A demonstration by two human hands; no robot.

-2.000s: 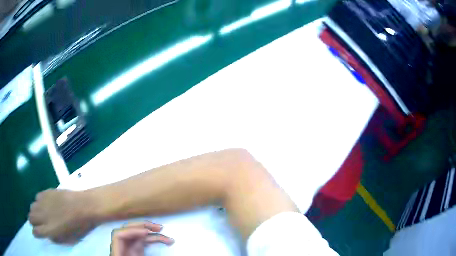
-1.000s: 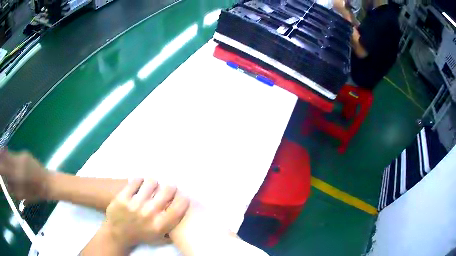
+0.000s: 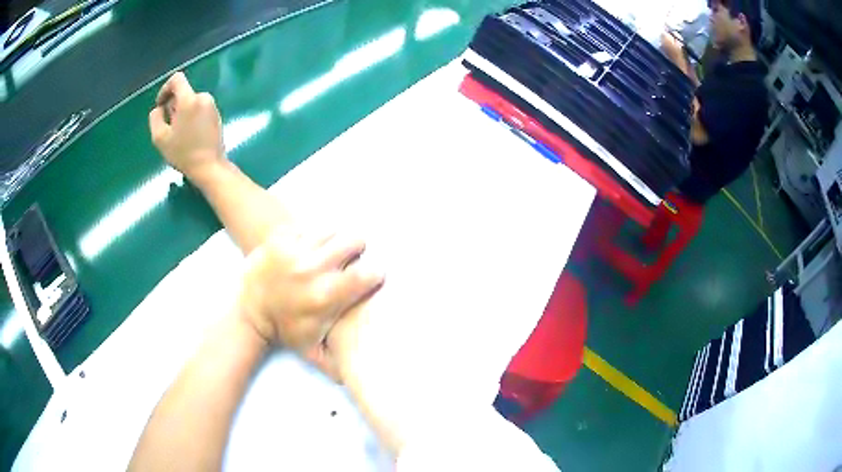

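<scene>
My right hand [image 3: 187, 124] is raised over the green belt at the upper left, with its fingers curled in and no object visible in it. My left hand [image 3: 300, 286] is wrapped around my right forearm, above the white table [image 3: 452, 221]. A small pile of black phone middle frames [image 3: 65, 318] lies on the green belt at the left, beside a white strip. Neither hand touches the frames.
Black blister trays [image 3: 591, 92] are stacked on a red tray [image 3: 628, 198] at the table's far end, with a blue marker pen [image 3: 522, 134] beside it. A red stool [image 3: 552, 346] stands below the table edge. A seated person [image 3: 734, 120] is at the upper right.
My right hand has swung up and right from the left edge, over the belt. My left hand still holds the right forearm. The view has shifted, bringing the frame pile fully back in.
</scene>
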